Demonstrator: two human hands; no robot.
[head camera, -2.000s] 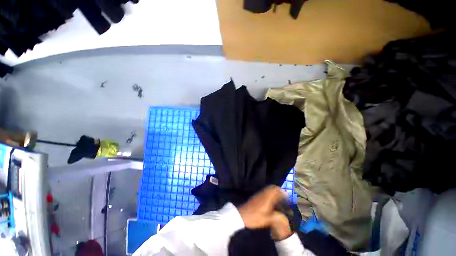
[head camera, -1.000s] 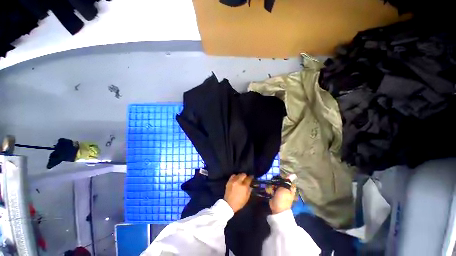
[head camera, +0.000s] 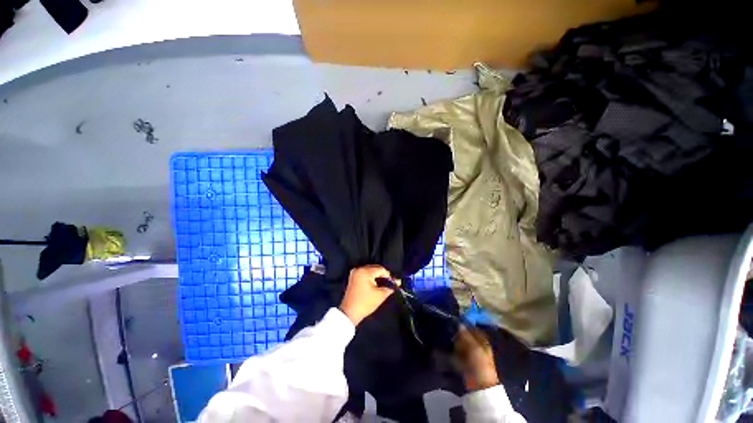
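Note:
Black garment pieces (head camera: 355, 182) lie bunched over a blue plastic grid (head camera: 223, 248) and run down toward my lap. My left hand (head camera: 365, 293) grips the bunch near its middle, with a thin dark strip or cord at its fingers. My right hand (head camera: 475, 355) is blurred, low and to the right of my left hand. The thin dark strip stretches between the two hands. The fingers of my right hand are too blurred to tell what they hold.
Khaki cloth (head camera: 495, 215) lies right of the black pieces, with a large black pile (head camera: 627, 149) beyond it. A brown board (head camera: 462, 33) is at the top. A grey machine part marked JACK (head camera: 665, 330) is at right. A yellow and black bundle (head camera: 103, 244) is at left.
My hands were blurred together, then apart with a dark bundle between them. Now my right hand has moved down, and a thin strip stretches from my left hand. The whole view has shifted.

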